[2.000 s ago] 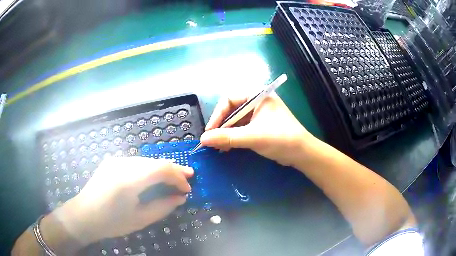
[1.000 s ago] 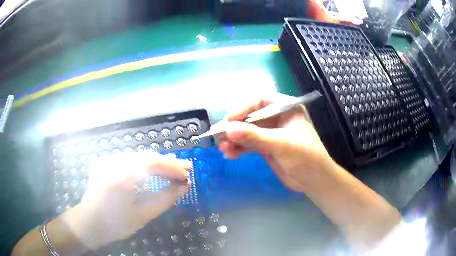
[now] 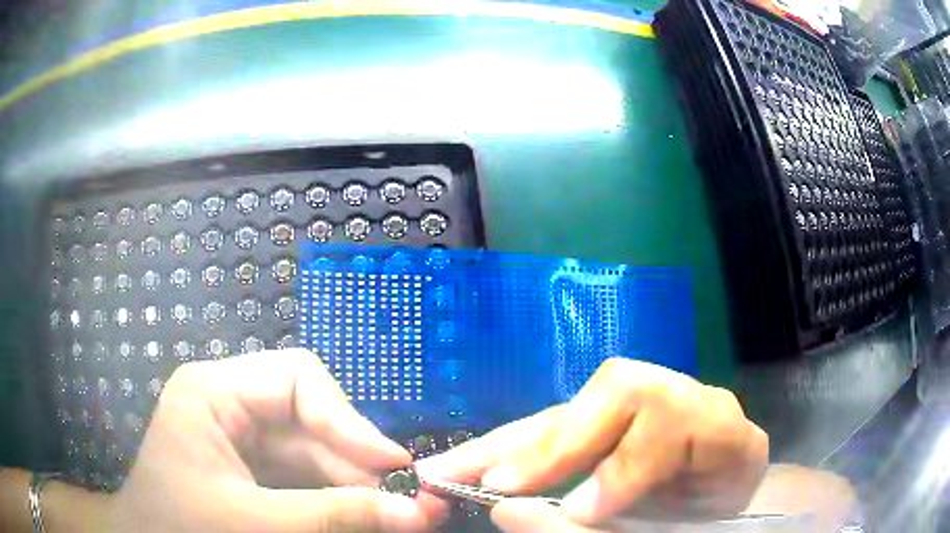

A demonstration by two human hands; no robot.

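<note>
My left hand pinches a small dark round component between thumb and fingers at the bottom centre. My right hand holds silver tweezers, with their tips touching or very near the component's right edge; whether the tips carry a pad is too small to tell. A translucent blue sheet lies across the right part of the black tray, with rows of tiny whitish pads at its left part and a shiny pale patch towards its right. Silver-ringed discs sit in the tray's round pockets.
A stack of black trays with filled round pockets stands at the right. Clear plastic packaging lies beyond it at the far right edge. The green mat has a yellow line curving along the top, with strong glare below it.
My right hand and tweezers have moved down from the tray's upper right to the component in my left hand. My left hand has moved down, uncovering the sheet's pads. The view has shifted.
</note>
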